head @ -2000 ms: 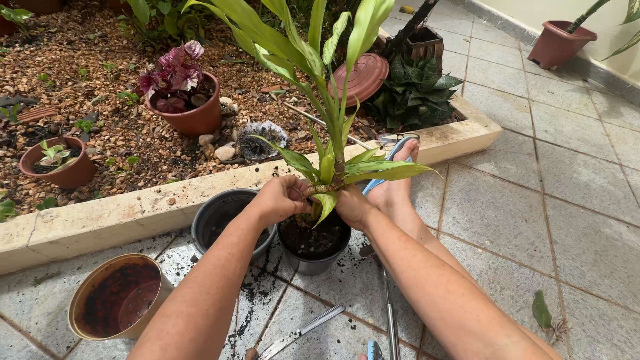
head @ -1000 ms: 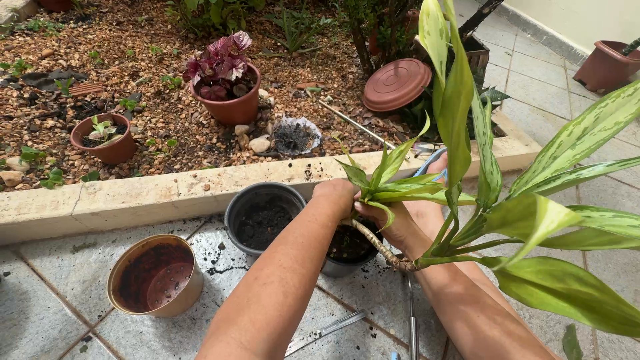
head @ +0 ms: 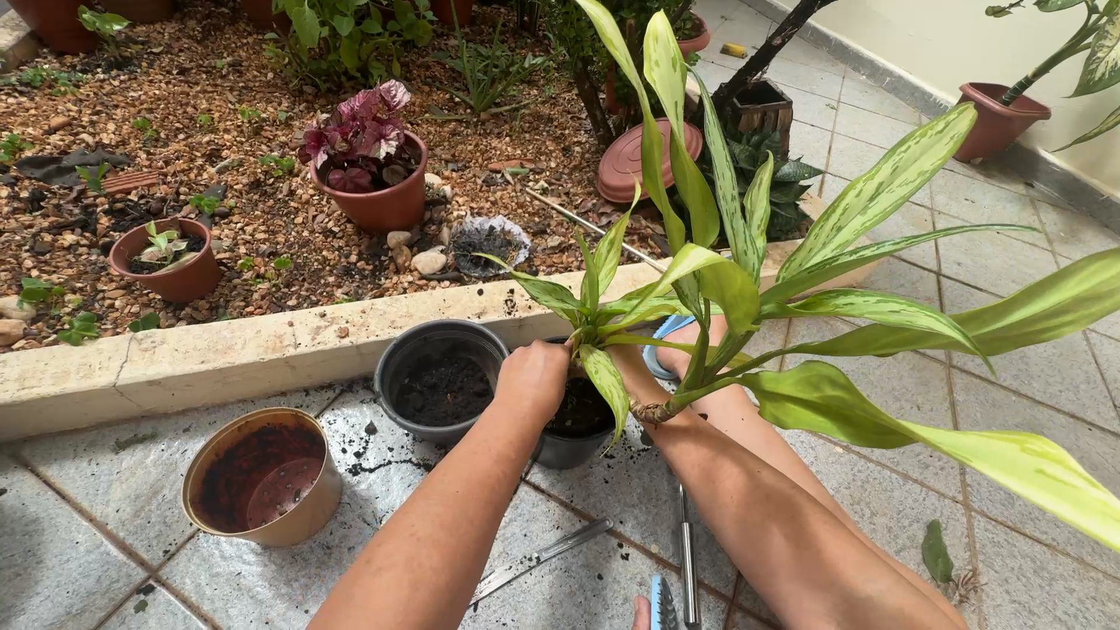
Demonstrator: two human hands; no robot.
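My left hand (head: 535, 376) is closed on the base of a small leafy shoot of the variegated plant (head: 726, 350), just above a black plastic pot (head: 569, 449) of dark soil. Leaves hide most of my right hand (head: 632, 363), which is at the same shoot from the right; its grip cannot be made out. The plant's long, bent stem leans right across my right forearm, its large leaves spreading to the right. Beside my left wrist stands a second black pot (head: 442, 385), partly filled with soil. An empty gold-rimmed pot (head: 262, 477) is farther left.
A stone curb (head: 262, 341) borders a gravel bed with a red-leaved potted plant (head: 376, 184), a small succulent pot (head: 171, 262) and a round terracotta-colored lid (head: 647, 162). A metal strip (head: 542, 560) and a metal-handled tool (head: 688, 560) lie on the tiles near my feet.
The tall plant stood upright over the pot two seconds ago; its main stem now leans far to the right. My hands remain low over the black pot.
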